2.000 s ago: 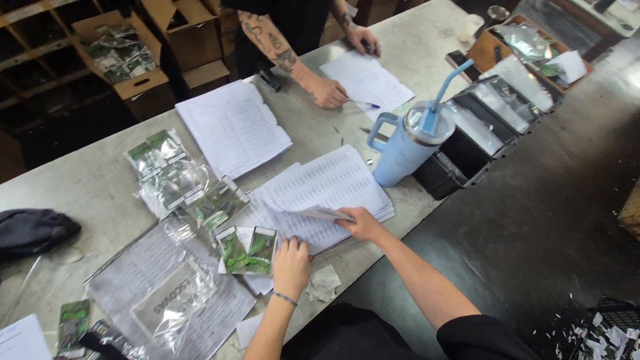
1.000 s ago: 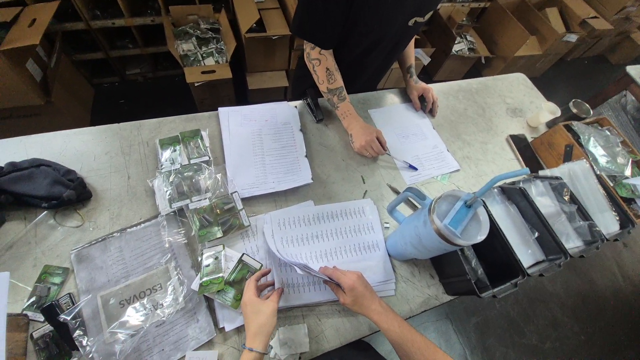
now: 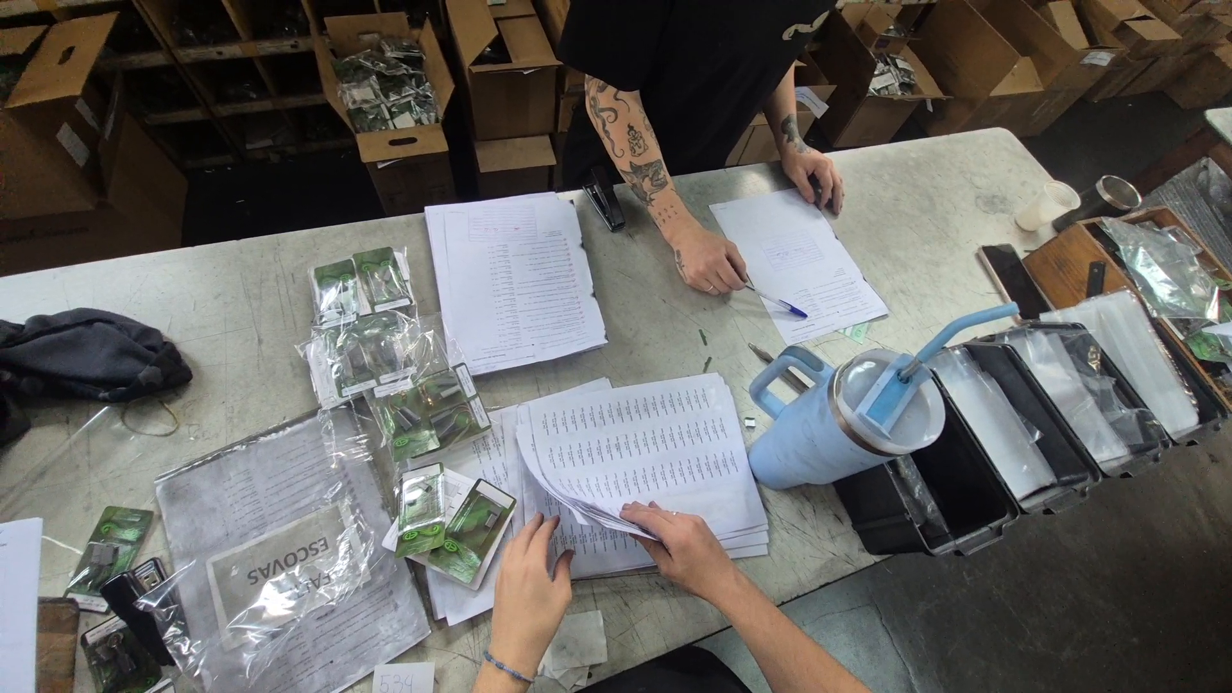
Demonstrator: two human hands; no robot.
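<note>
My right hand (image 3: 683, 549) pinches the lower edge of several printed sheets (image 3: 635, 443), which curl up from a paper stack on the metal-topped table. My left hand (image 3: 532, 577) rests at the stack's lower left, fingers apart, beside two green carded packets (image 3: 472, 529); whether it presses on the paper is unclear. Above those lie more green packets in clear bags (image 3: 385, 356). At left, a plastic sleeve with printed pages (image 3: 279, 558) lies flat. A light blue tumbler (image 3: 818, 423) with a straw stands right of the stack. Another printed stack (image 3: 515, 284) lies farther back.
Across the table, a co-worker's tattooed hand (image 3: 712, 260) holds a blue pen (image 3: 780, 305) over a sheet (image 3: 804, 260). A black stapler (image 3: 604, 200) lies nearby. Black bins (image 3: 962, 481) of clear bags line the right edge. Dark cloth (image 3: 87, 356) lies at left; cardboard boxes (image 3: 404, 144) stand behind.
My right hand stays at the lifted sheets' edge. My left hand has come off the green carded packets, where it lay two seconds ago. The view has shifted noticeably.
</note>
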